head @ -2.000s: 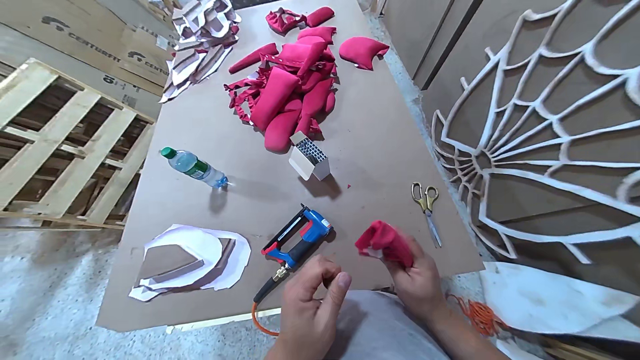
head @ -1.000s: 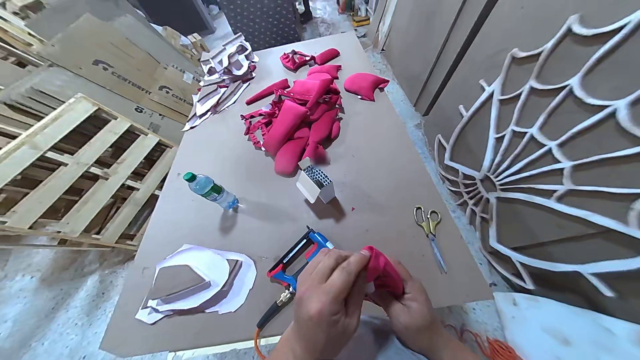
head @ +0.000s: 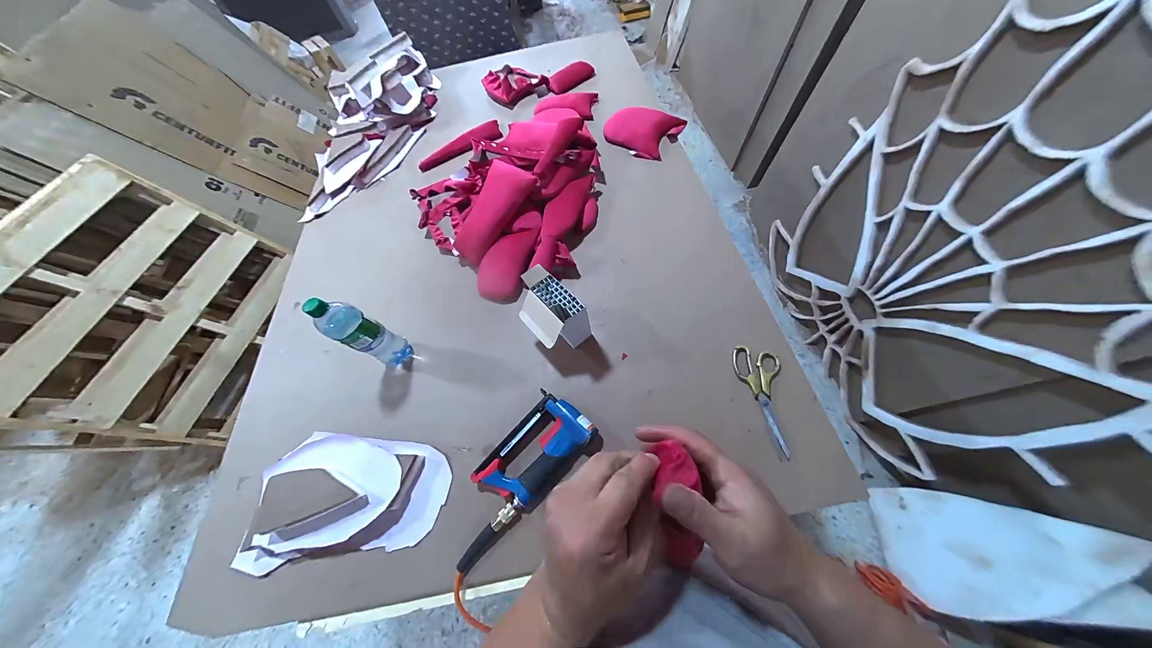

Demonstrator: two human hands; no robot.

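Observation:
A small pink fabric-covered piece [head: 677, 477] is held near the table's front edge. My left hand [head: 601, 517] pinches its upper left edge, and my right hand [head: 733, 513] grips it from the right with the thumb across its face. Its underside is hidden by my fingers. Just left of my hands lies a blue and black pneumatic staple gun [head: 540, 450] with an orange hose. Beyond them stands an open box of staples [head: 560, 310]. Gold-handled scissors [head: 761, 391] rest to the right. A heap of pink padded pieces [head: 522, 198] lies farther back.
A plastic water bottle [head: 360, 333] lies at the table's left side, above white and brown cut shapes [head: 346, 495]. More cut pieces [head: 373, 117] are piled at the far left. A wooden pallet [head: 135, 297] stands left of the table, and a white web-shaped frame [head: 981, 243] stands on the right.
My left hand, apart from the pink piece two seconds ago, has moved right and taken hold of it. Both hands now hold the piece, its face turned differently.

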